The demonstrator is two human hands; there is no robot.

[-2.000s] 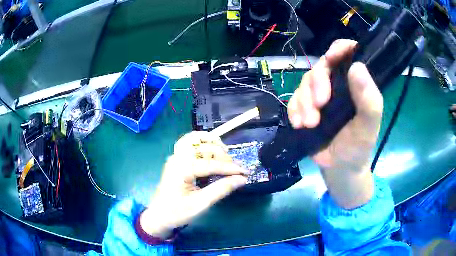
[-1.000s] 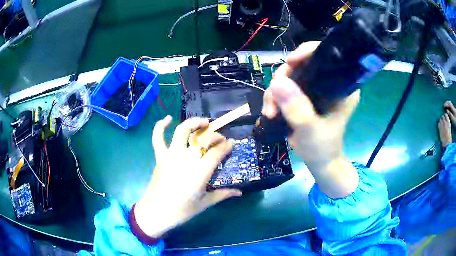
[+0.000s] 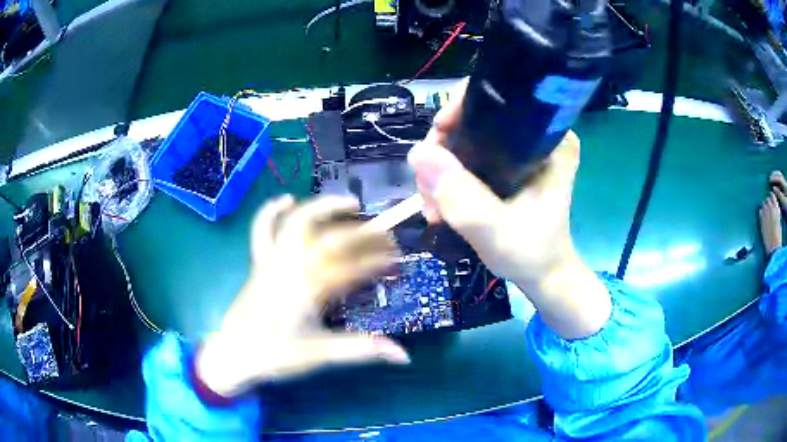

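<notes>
My right hand (image 3: 509,207) is closed round the black electric screwdriver (image 3: 535,95), upright over the chassis; its tip is hidden. My left hand (image 3: 319,285) is blurred, fingers spread, over the left side of the main board (image 3: 414,293). I see nothing held in it. The speckled blue-white board lies at the near end of the black device chassis (image 3: 341,177). A pale flat ribbon cable (image 3: 395,213) slants up from beside my left fingers towards my right hand. White cables cross the far end of the chassis.
A blue screw bin (image 3: 214,190) with dark screws stands left of the chassis, beside a clear coiled bag (image 3: 118,186). A neighbouring unit (image 3: 65,302) lies far left. A thick black cord (image 3: 653,164) hangs at right. Another person's hand (image 3: 771,211) is at the right edge.
The screwdriver and my right hand have moved left, and the tool is more upright. My left hand has opened from the board's edge and shifted left. The board is more exposed.
</notes>
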